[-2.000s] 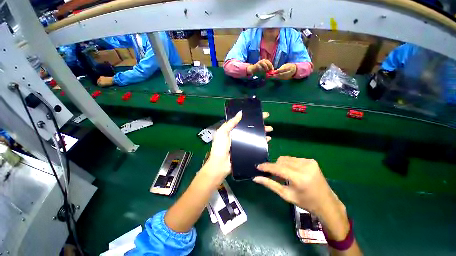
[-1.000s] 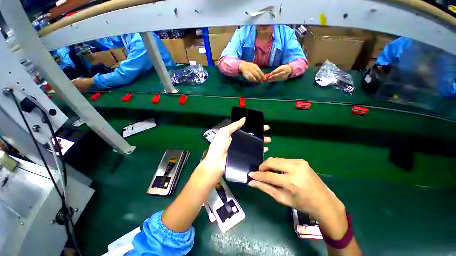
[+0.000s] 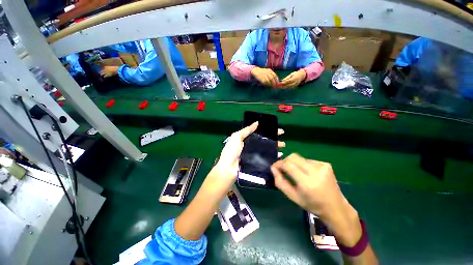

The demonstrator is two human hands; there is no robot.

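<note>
A joined phone (image 3: 258, 150) with a glossy black front lies in my left hand (image 3: 226, 160), thumb along its left edge and fingertips showing at its right edge. A bright white strip shows near its lower end; I cannot tell if it is a reflection. My right hand (image 3: 308, 181) is at the phone's lower right edge with thumb and fingers pinched together; whether they hold anything is unclear. Display assemblies lie on the bench: a stack (image 3: 180, 181) at left, another (image 3: 237, 215) below my left wrist, and one (image 3: 322, 234) partly hidden by my right wrist.
A silver-grey body (image 3: 157, 135) and a dark phone (image 3: 432, 164) lie farther out. Small red parts (image 3: 328, 110) line the far ledge. A person (image 3: 276, 57) works opposite, near clear plastic bags (image 3: 352, 80). A white machine (image 3: 36, 207) stands left. A white rail (image 3: 207, 19) crosses overhead.
My right hand has risen slightly along the phone's lower right edge. The phone has tilted and its reflections changed. The red parts have shifted right, and the view has shifted slightly.
</note>
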